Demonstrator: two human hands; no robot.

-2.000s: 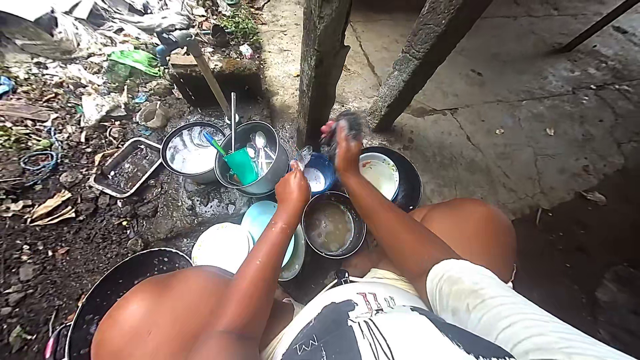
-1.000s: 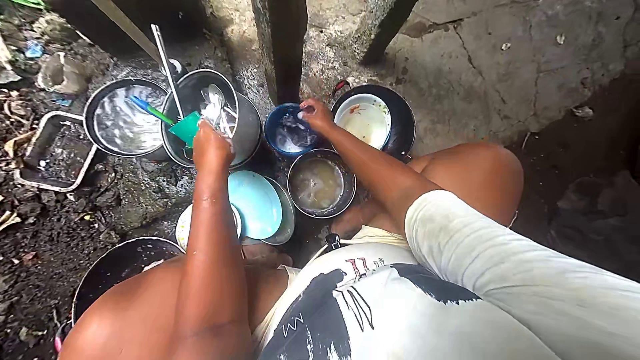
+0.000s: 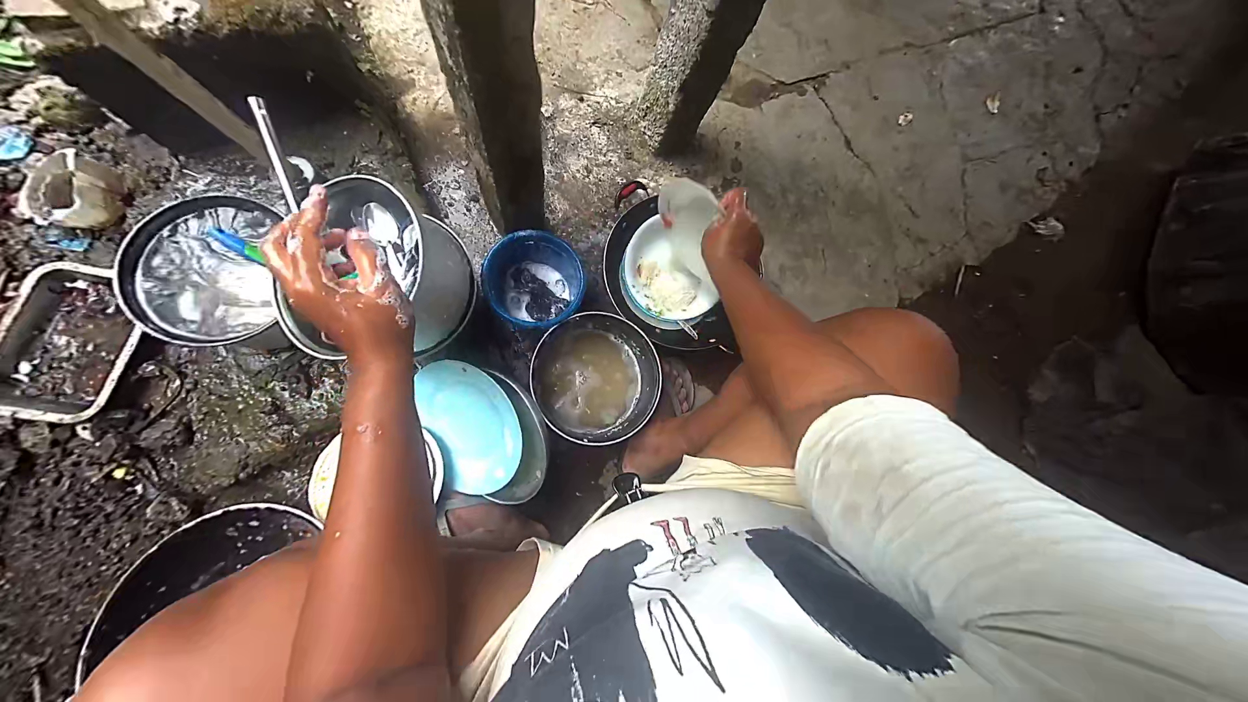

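Observation:
My left hand, wet and sudsy, is raised with fingers apart over a metal pot that holds spoons and a long metal handle. Whether its fingers touch the green utensil beneath is hidden. In my right hand is a pale, translucent dish, tilted above a white bowl with food scraps, which rests in a black pan. Between my hands stand a blue tub with dark cloth-like stuff and suds, and a pot of cloudy water.
A pot of soapy water stands at the left beside a rectangular metal tray. Light blue plates lie near my left forearm, and a large dark pan is at lower left. Posts rise behind the tub.
My right hand has moved from the blue tub to above the white bowl and now holds the pale dish. My left hand's fingers have spread over the metal pot.

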